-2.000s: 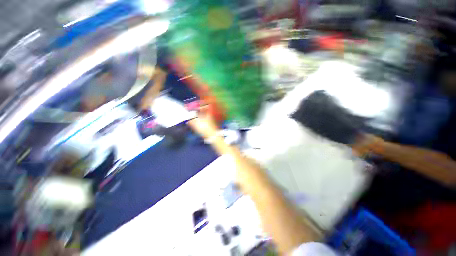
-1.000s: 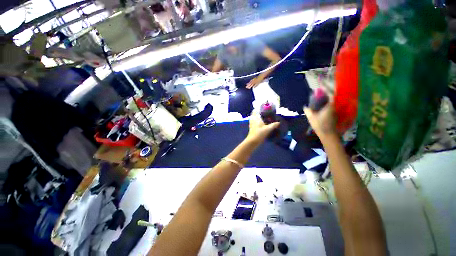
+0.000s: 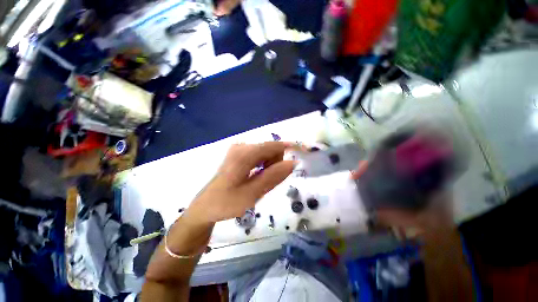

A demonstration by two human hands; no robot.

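Observation:
My right hand [image 3: 407, 221], blurred, holds a dark thread cone [image 3: 392, 177] with a pink top above the right part of the white table [image 3: 177, 183]. My left hand [image 3: 239, 177] is over the table's middle, thumb and fingers reaching right; whether something small is between the fingertips cannot be told. Beside and below it lie loose machine parts: a round metal part [image 3: 246, 219], a smaller metal part [image 3: 293, 192] and black discs [image 3: 312, 203]. Another cone [image 3: 334, 29] with a pink top stands beyond the table.
Dark cloth [image 3: 230, 106] spreads behind the table. A green and red sack [image 3: 448, 35] is at the upper right. Crumpled grey pieces [image 3: 97, 248] lie at the left, a red basket [image 3: 79, 141] beyond them. A blue basket [image 3: 383, 271] is below the table's front edge.
The view has tilted down. My left hand no longer holds a dark cone and has come back over the small parts. My right hand has moved nearer, still with its cone.

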